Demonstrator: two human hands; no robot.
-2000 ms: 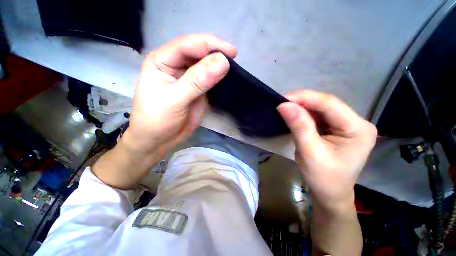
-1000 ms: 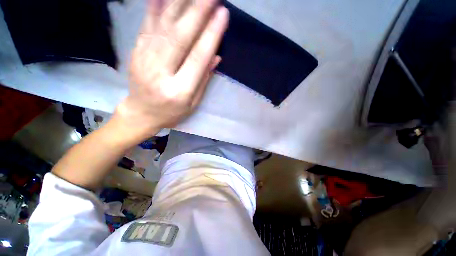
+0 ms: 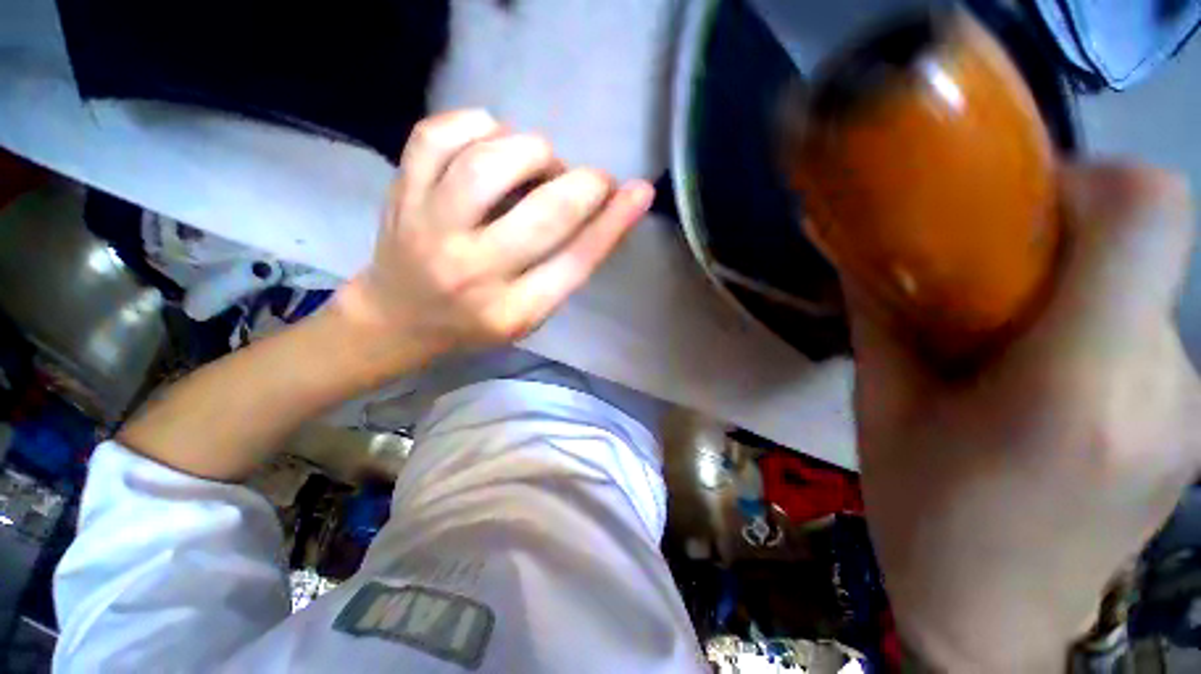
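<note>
The steam iron [image 3: 751, 198], a dark body with a pale rim, stands on the table right of centre. My right hand [image 3: 1040, 435] is closed round its orange-brown handle [image 3: 929, 198], large and blurred near the camera. My left hand [image 3: 494, 244] is left of the iron, fingers loosely bent and slightly apart, with nothing seen in it. A small dark bit of fabric [image 3: 663, 195] shows between my left fingertips and the iron's rim; the rest of the dark piece is hidden. A stack of dark pieces [image 3: 250, 59] lies at the upper left.
The pressing table [image 3: 237, 178] has a whitish-grey cover; its near edge runs just in front of my white top. Light blue pieces [image 3: 1126, 33] lie at the upper right edge. Below the table are a tiled floor and scattered cloth, including a red one [image 3: 810, 487].
The dark piece, first held in both hands, was laid flat and is now mostly hidden. My right hand has taken the iron's handle, and the iron has moved left. My left hand has drawn back and bent its fingers.
</note>
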